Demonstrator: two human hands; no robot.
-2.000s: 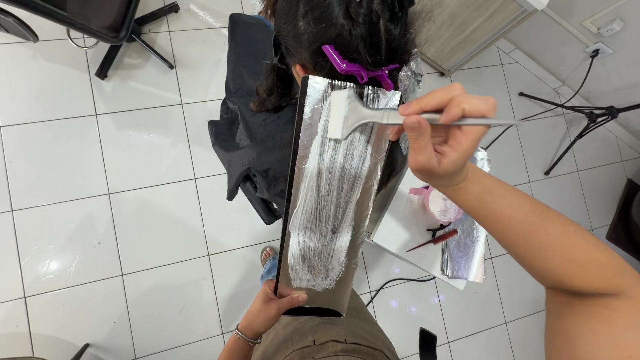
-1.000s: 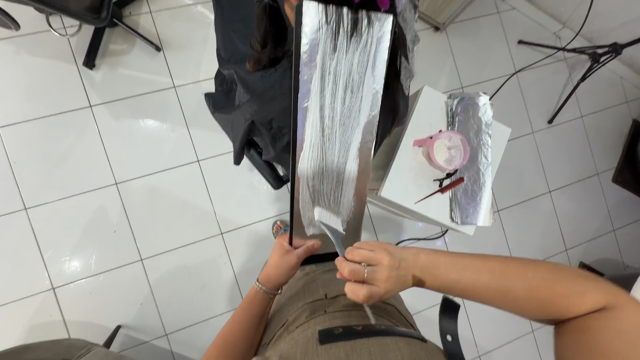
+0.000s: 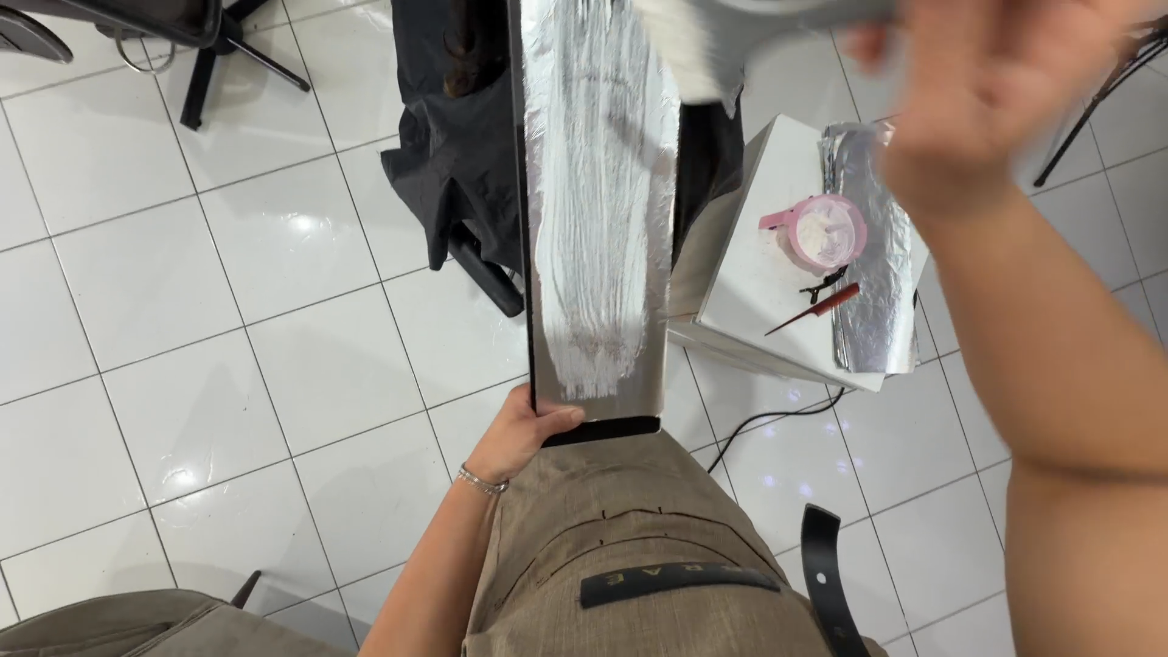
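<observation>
My left hand grips the near end of a dark board, its thumb on top. Aluminum foil lines the board, and on it lies a flat strand of hair coated with white cream down to its ends. At the top right my right hand, blurred, holds a grey tint brush whose pale bristles are over the right edge of the foil. The person's head is out of view; some dark hair and a black cape show beyond the board.
On a white cabinet at the right are a pink bowl of white cream, a red tail comb, a dark hair clip and stacked foil sheets. A black cable crosses the tiled floor. A chair base stands upper left.
My right hand with the brush has moved up from the near end of the strand, where it was one second ago, to the upper right. My left hand still holds the board.
</observation>
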